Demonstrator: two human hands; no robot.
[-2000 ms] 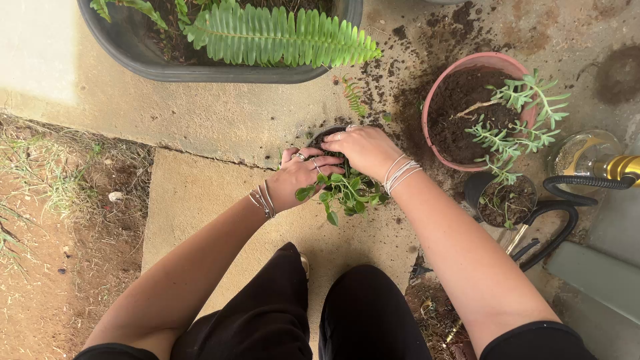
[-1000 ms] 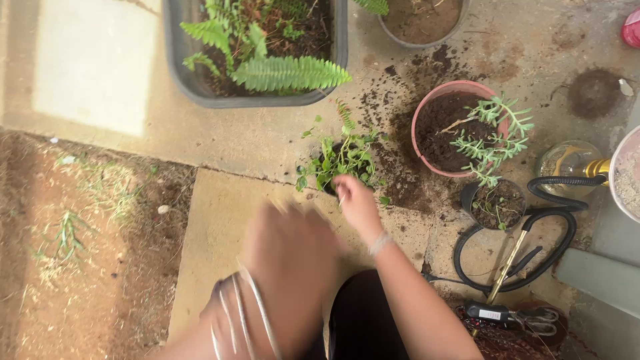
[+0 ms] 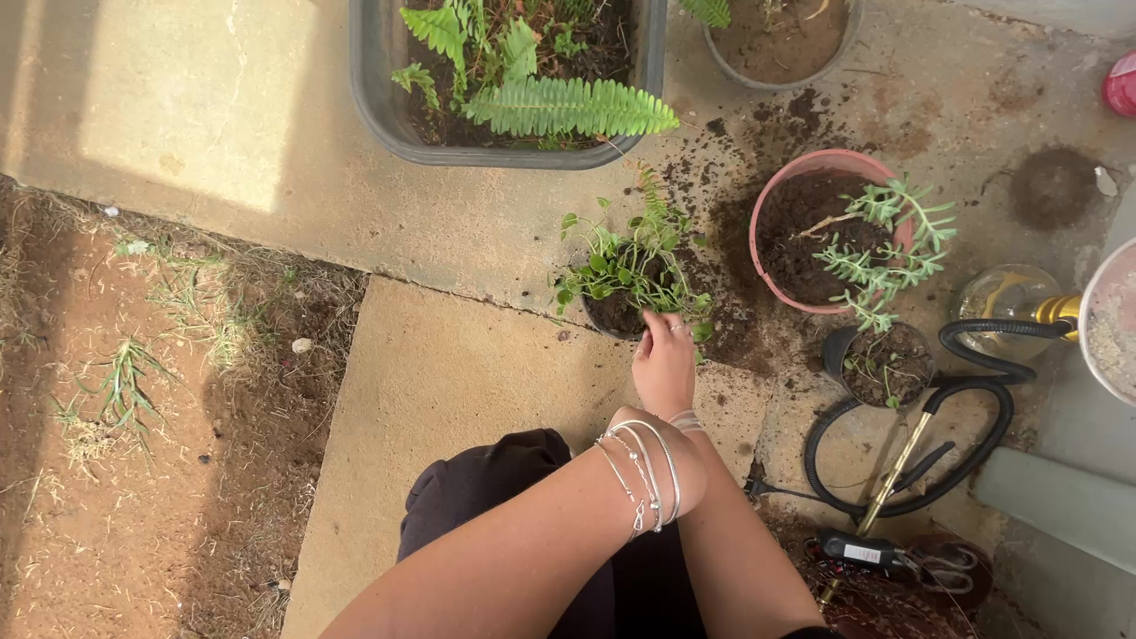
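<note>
A small dark pot holds a leafy green trailing plant whose stems spill over its rim. My right hand is at the pot's near right edge, its fingers bent together among the lowest leaves; whether they pinch a stem or the rim cannot be told. My left hand, with silver bracelets at its wrist, lies beside and over my right wrist. Its fingers are hidden from view. To the right stands a pink pot of soil with a grey-green succulent.
A grey planter with ferns stands behind, next to a round pot. At right are a small black pot, a glass hookah base, a black hose and a white bowl. Spilled soil covers the concrete.
Two seconds ago both hands were at the small pot; my left hand has since drawn back toward my right wrist. My right hand remains by the plant. The view has shifted.
</note>
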